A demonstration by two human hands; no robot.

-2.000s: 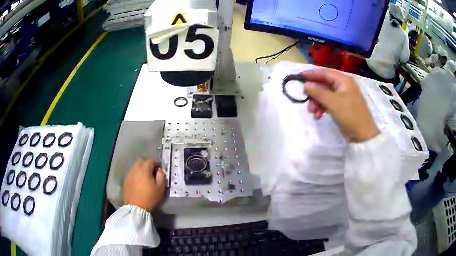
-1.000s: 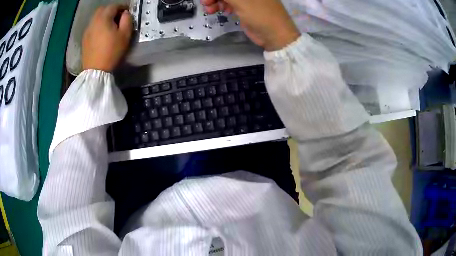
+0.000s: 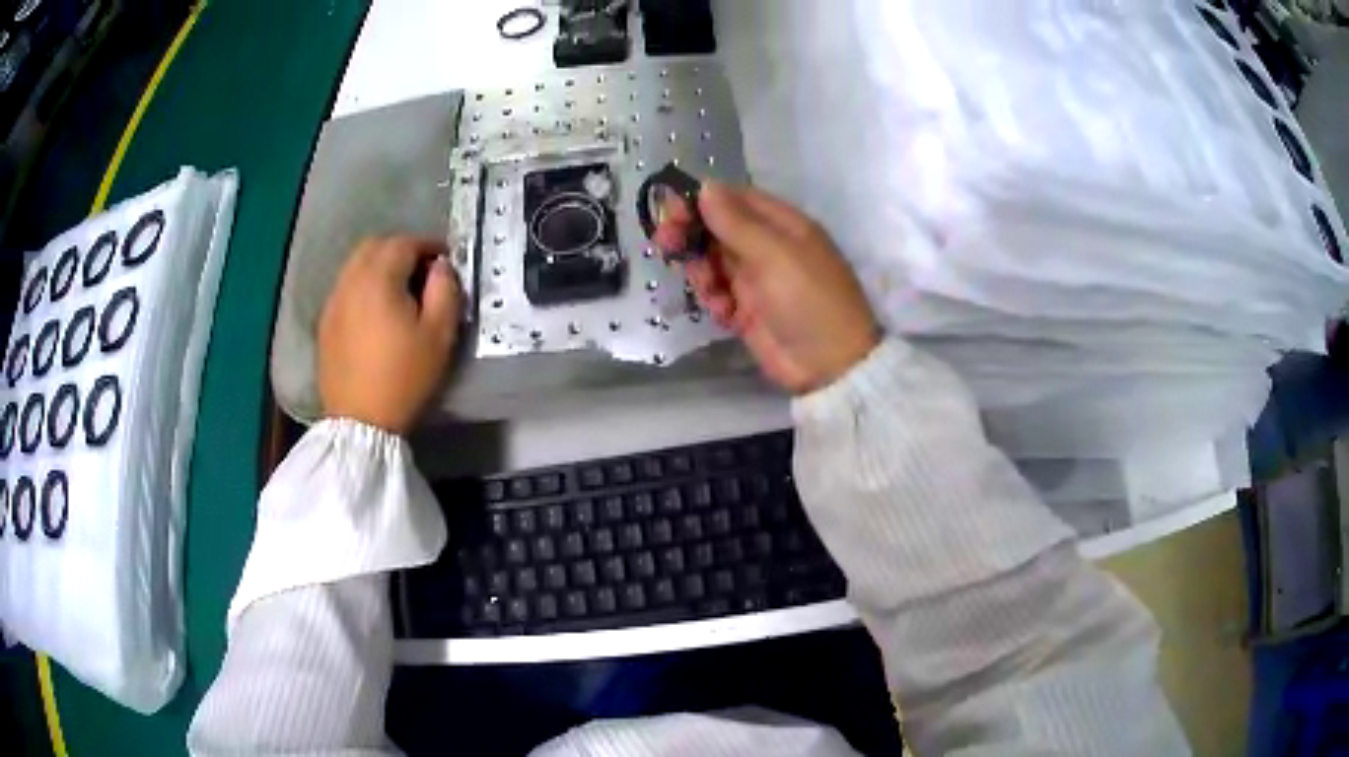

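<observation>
My right hand [image 3: 784, 281] pinches a dark ring part [image 3: 648, 204] between thumb and fingers, tilted, just right of the black fixture block [image 3: 574, 281] and above the perforated metal plate [image 3: 503, 326]. The block has a circular seat with a thin light outline; no dark ring shows in it. My left hand [image 3: 388, 333] rests on the grey base slab [image 3: 363, 178], fingers loosely curled beside the silver stop bar [image 3: 462, 237], thumb and index apart. Nothing is seen in it, though its palm side is hidden.
The left tray stack [image 3: 148, 385] holds rows of dark rings. The tall right stack [image 3: 962, 148] has rings along its far edge. A black keyboard [image 3: 636, 540] lies in front. Behind the plate are a loose ring [image 3: 521, 12] and two black blocks [image 3: 592, 33].
My right hand has brought the ring from over the right stack leftward to beside the fixture block. My left hand stays on the slab. The view dipped down and has come partly back up.
</observation>
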